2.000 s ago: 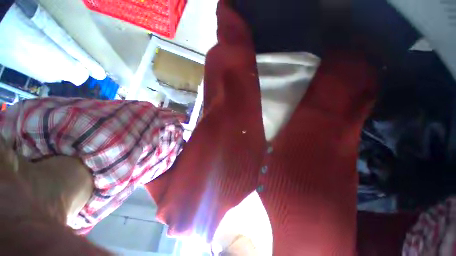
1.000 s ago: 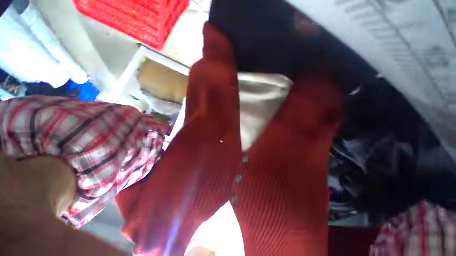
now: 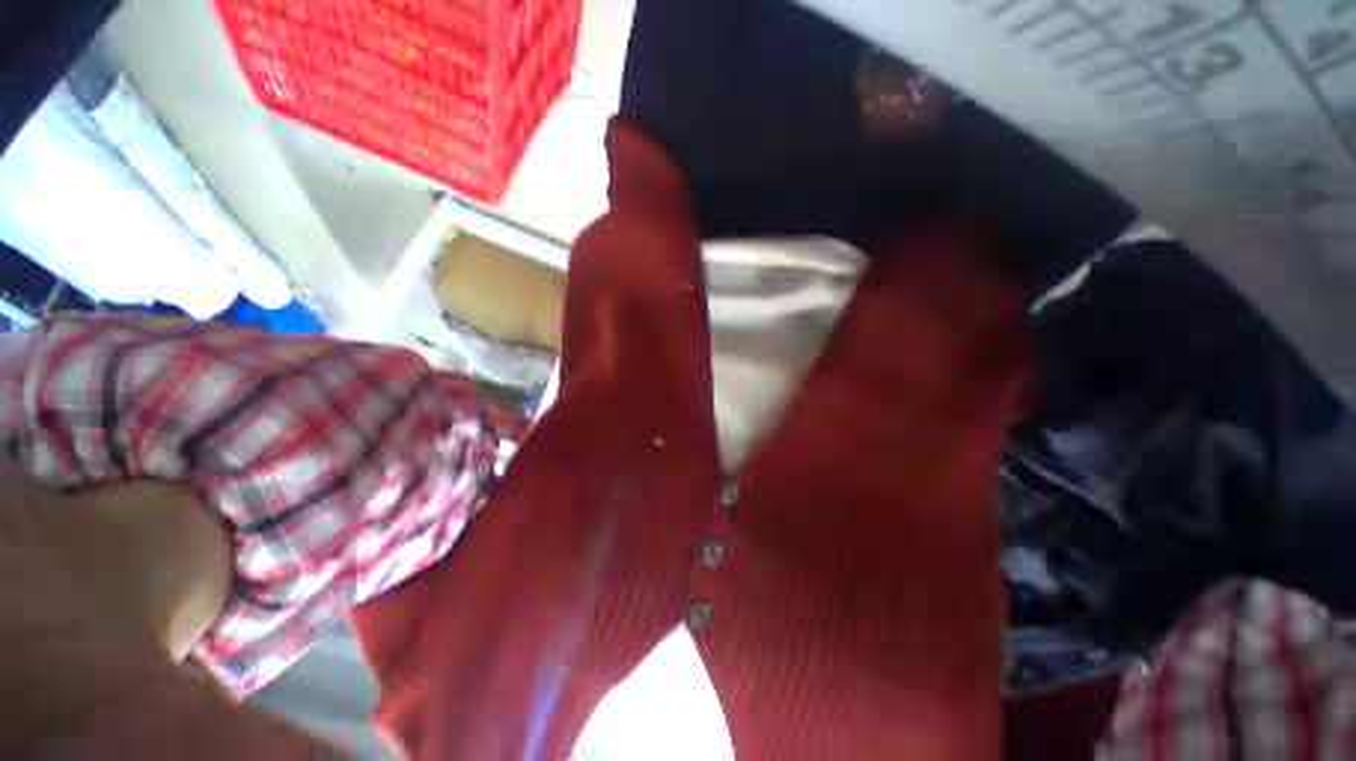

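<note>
My left hand (image 3: 112, 595) is a large blurred shape close to the camera at the lower left, cut off by the edge. Its fingers cannot be made out. A red-and-white checked sleeve cover (image 3: 320, 461) is on that arm. My right hand is not in view; only a checked sleeve (image 3: 1242, 684) shows at the lower right. Black cloth (image 3: 788, 134) lies over the lap at the top middle. A black crumpled, shiny heap (image 3: 1145, 476) is at the right. Neither hand is seen touching them.
The white table edge with its printed scale (image 3: 1175, 75) crosses the top right. A red slotted basket (image 3: 402, 89) stands on the floor at the top left. A white-edged box (image 3: 498, 290) is below it. White rolls or cloth (image 3: 119, 208) are at the far left.
The view has shifted. The scale has come further into the top right than at first, and the red basket shows more fully. My left arm stays raised beside the camera.
</note>
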